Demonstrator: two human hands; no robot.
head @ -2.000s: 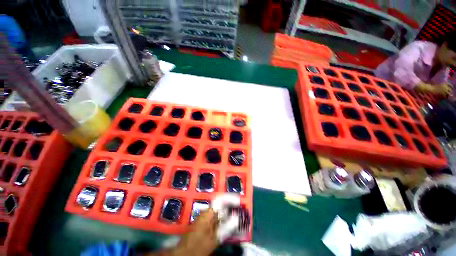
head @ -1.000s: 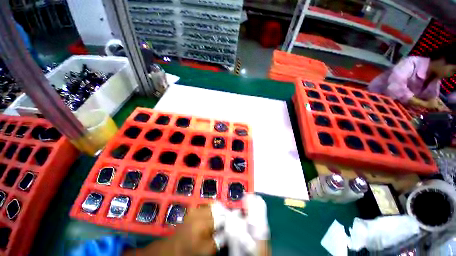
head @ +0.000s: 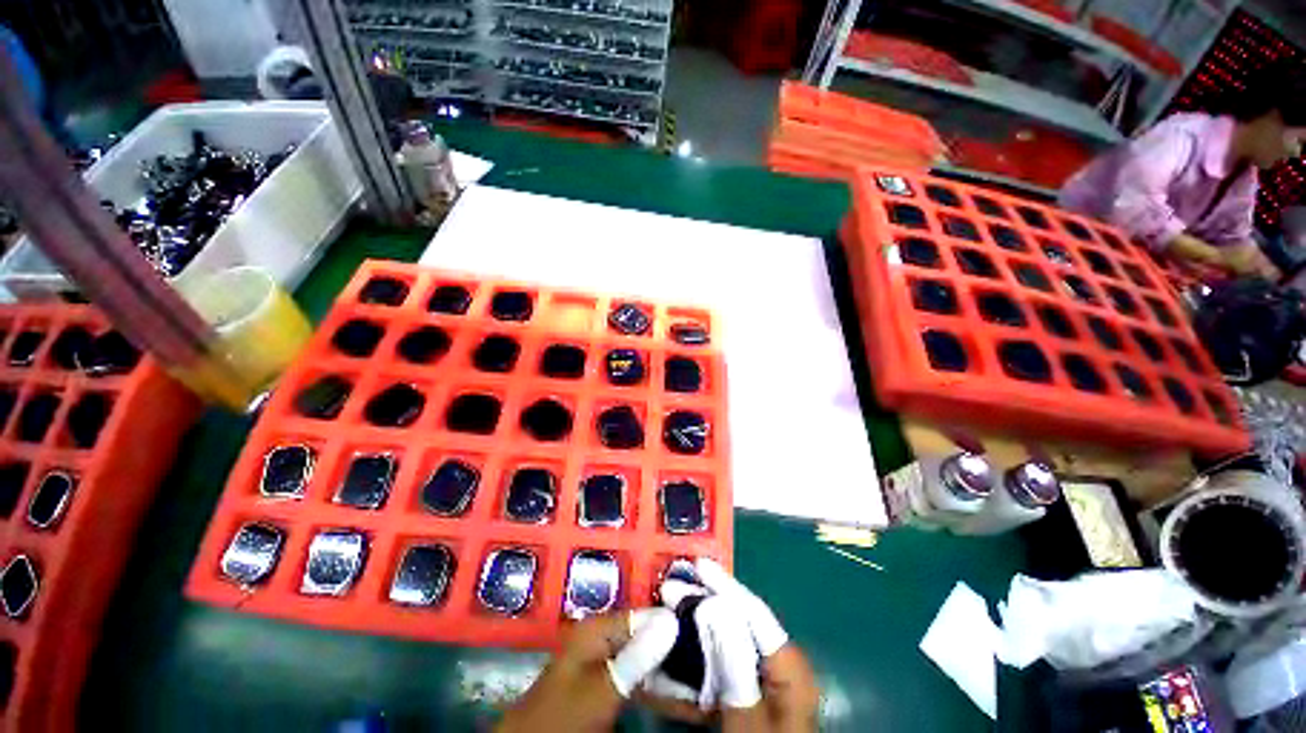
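My left hand [head: 599, 662] and my right hand [head: 745, 652], both with white coverings on the fingers, meet at the front right corner of the turnover tray [head: 430, 634]. They hold a dark smartwatch unit [head: 685, 656] between them, mostly hidden by the fingers. The orange-red tray holds rows of black-faced watch units in square pockets. One pocket in the back row [head: 573, 314] is empty. Another watch unit [head: 685, 576] shows partly in the front right pocket, just behind my fingers.
Another filled tray [head: 1067, 415] is at the right, one at the left [head: 122, 530]. A white sheet [head: 788, 372] lies behind the front tray. Two bottles [head: 963, 484], white wipes [head: 1096, 619] and a round white body [head: 1235, 544] are right. A person [head: 1182, 186] works back right.
Both hands now show together around a dark unit at the tray's front right corner. The front row pockets that the hand covered are visible again. The camera view has shifted slightly.
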